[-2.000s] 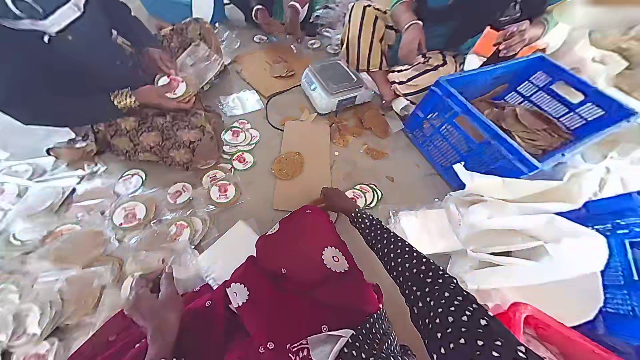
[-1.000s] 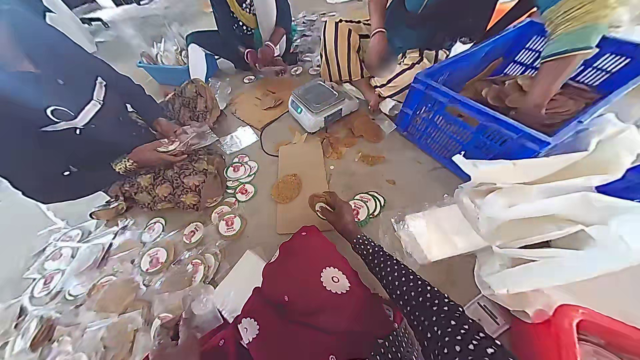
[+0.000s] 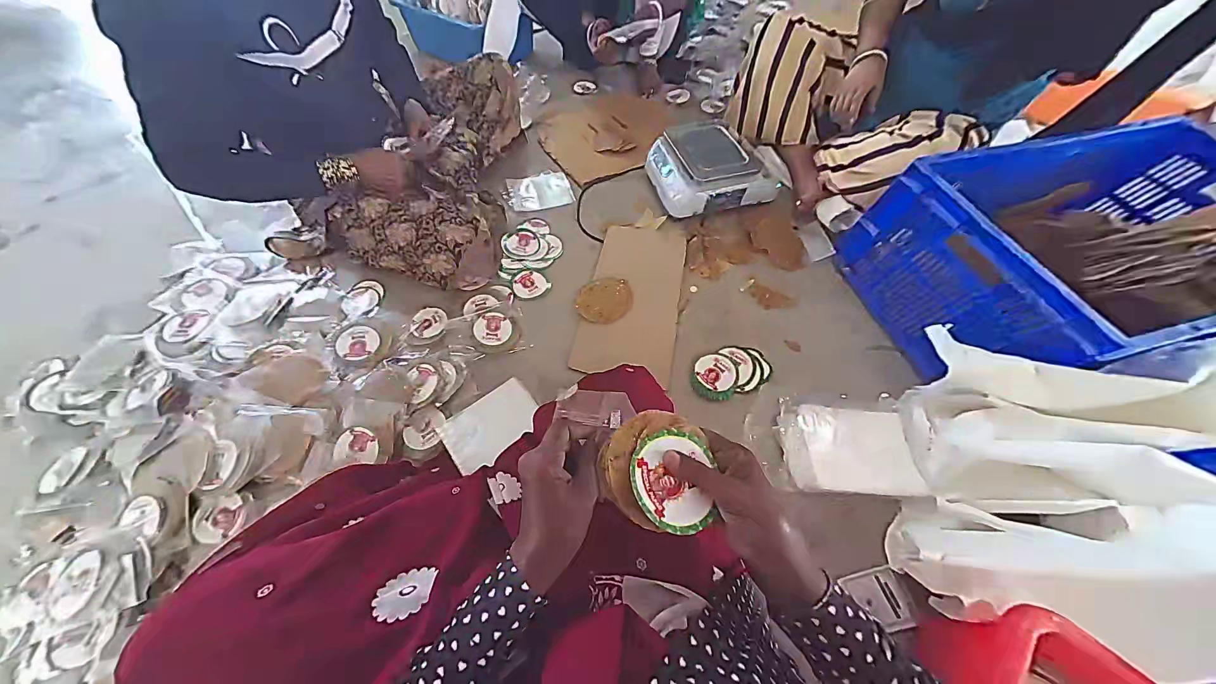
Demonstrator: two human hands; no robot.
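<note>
My right hand (image 3: 750, 503) grips several thin brown discs (image 3: 622, 465) with a round green-edged label (image 3: 676, 503) on top, thumb on the label. Close beside it, my left hand (image 3: 556, 484) holds a clear plastic bag (image 3: 594, 410), whose edge meets the discs. Ahead, one brown disc (image 3: 603, 300) lies on a cardboard strip (image 3: 641, 275). A small fan of round labels (image 3: 730, 370) rests on the floor to the right, and another pile of labels (image 3: 528, 255) lies further off to the left.
Many bagged discs (image 3: 228, 427) cover the floor at left. A digital scale (image 3: 712, 161) stands ahead, near brown fragments (image 3: 731, 242). At right are a blue crate (image 3: 1026, 285), a stack of clear bags (image 3: 845, 446), white sacks (image 3: 1064, 551) and a red plastic object (image 3: 1007, 646). Co-workers sit around.
My right hand has come back from the label pile on the floor to my lap, bringing a label and discs to my left hand. A co-worker's arm has left the blue crate.
</note>
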